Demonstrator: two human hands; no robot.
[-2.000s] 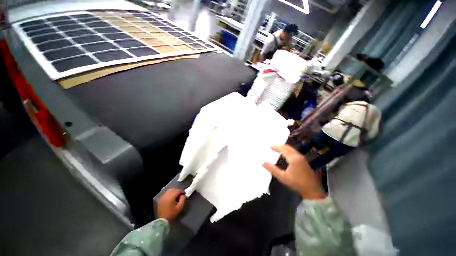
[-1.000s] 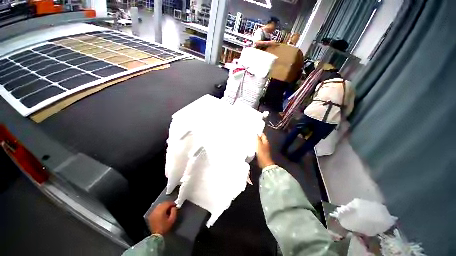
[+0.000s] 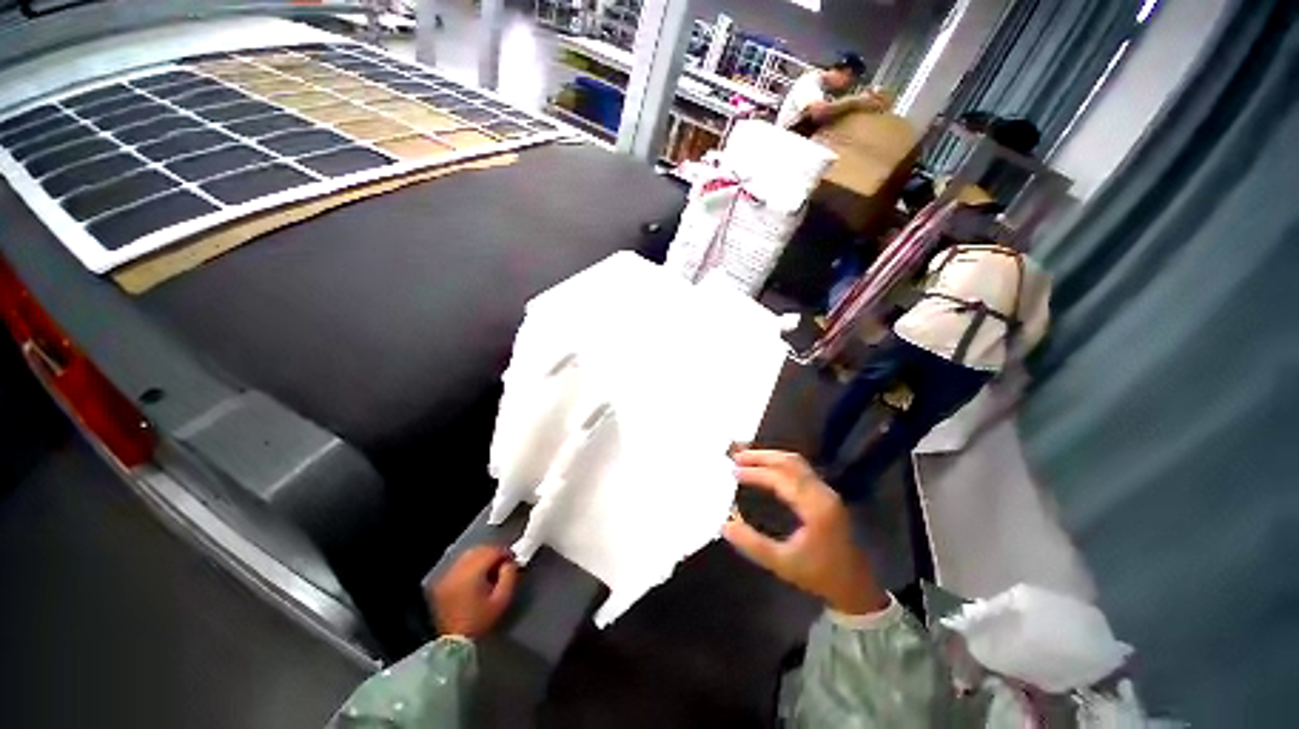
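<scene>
A loose stack of white cut pieces (image 3: 641, 399) with uneven edges lies on a dark surface at the table's end. My left hand (image 3: 476, 591) is at the stack's near left corner, fingers curled; whether it grips a piece cannot be told. My right hand (image 3: 805, 524) is at the stack's right edge, thumb and fingers apart in a C shape, fingertips close to the edge. The hand holds nothing that I can see.
A taller tied white bundle (image 3: 748, 207) stands behind. The dark cutting bed (image 3: 385, 285) bears a white grid sheet (image 3: 185, 135). A person (image 3: 969, 313) bends at the right; another stands behind a brown carton (image 3: 866, 150). White material (image 3: 1047, 634) lies lower right, beside curtains.
Since one second ago, my right hand has turned and opened at the stack's right edge. My left hand stays by the near left corner. The view has shifted slightly.
</scene>
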